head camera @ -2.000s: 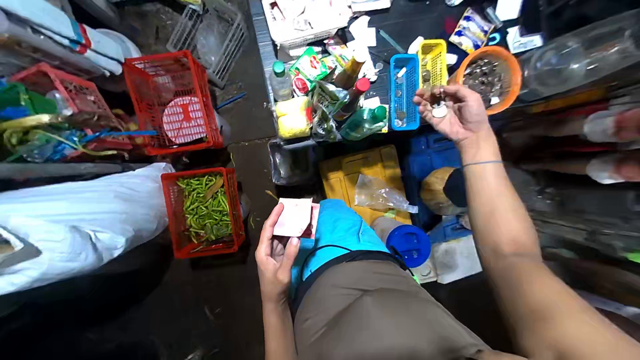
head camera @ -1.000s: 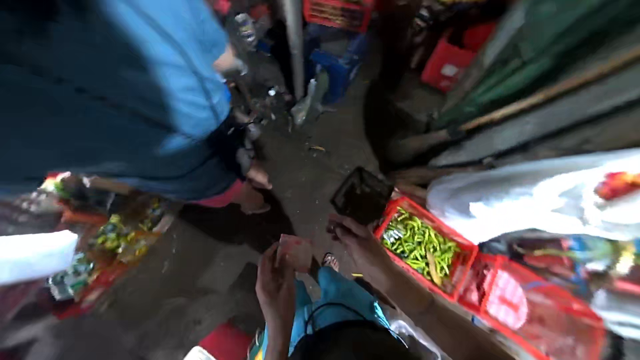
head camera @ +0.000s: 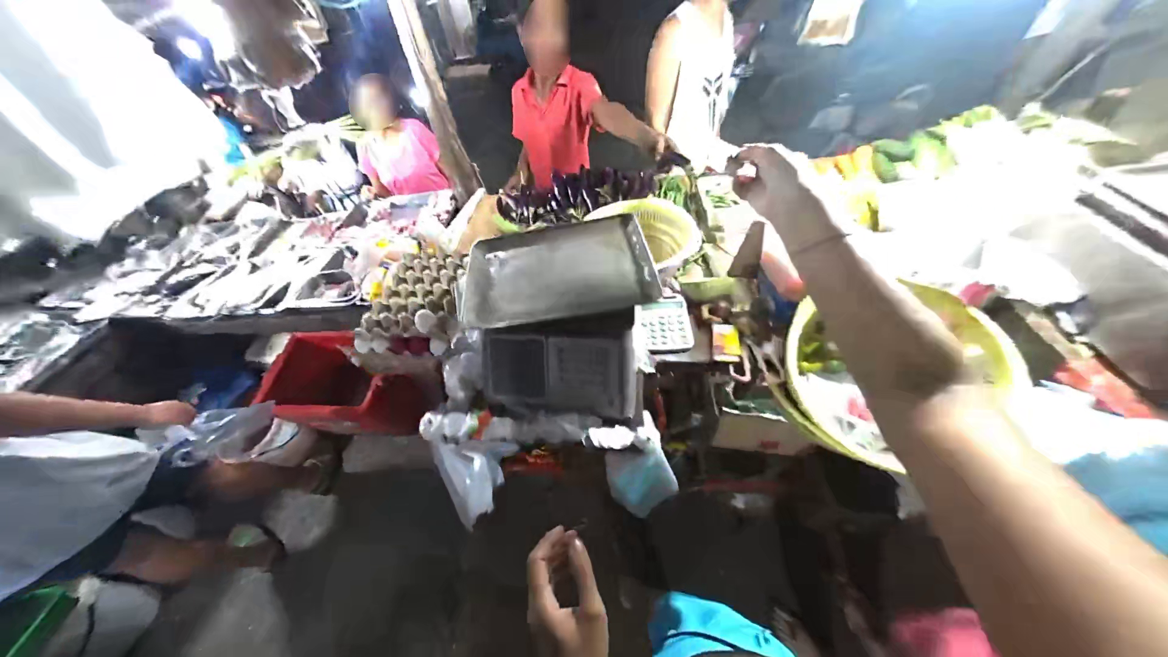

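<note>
My right hand (head camera: 776,182) is stretched far forward over the stall, its fingers closed around a small pale thing that glare blurs. Close to its left is the hand of a person in a red shirt (head camera: 558,119); whether the hands touch is unclear. Low in the middle, my left hand (head camera: 568,598) has thumb and fingertips nearly together; a tiny dark sliver shows at the tips, too blurred to name. Beyond it stands a weighing scale with a metal tray (head camera: 561,274), next to a calculator (head camera: 666,326). Purple eggplants (head camera: 584,193) lie behind a yellow basket (head camera: 680,228).
Egg trays (head camera: 415,292) and a red bin (head camera: 328,383) lie left of the scale. Plastic bags (head camera: 467,470) hang below it. Under my right forearm is a large yellow basket (head camera: 1013,365). At the left edge, a person's hand (head camera: 169,413) is beside a clear bag.
The view has swung up to another stall. My right hand has gone from near my left hand to far forward. The pinkish paper earlier in my left hand no longer shows there.
</note>
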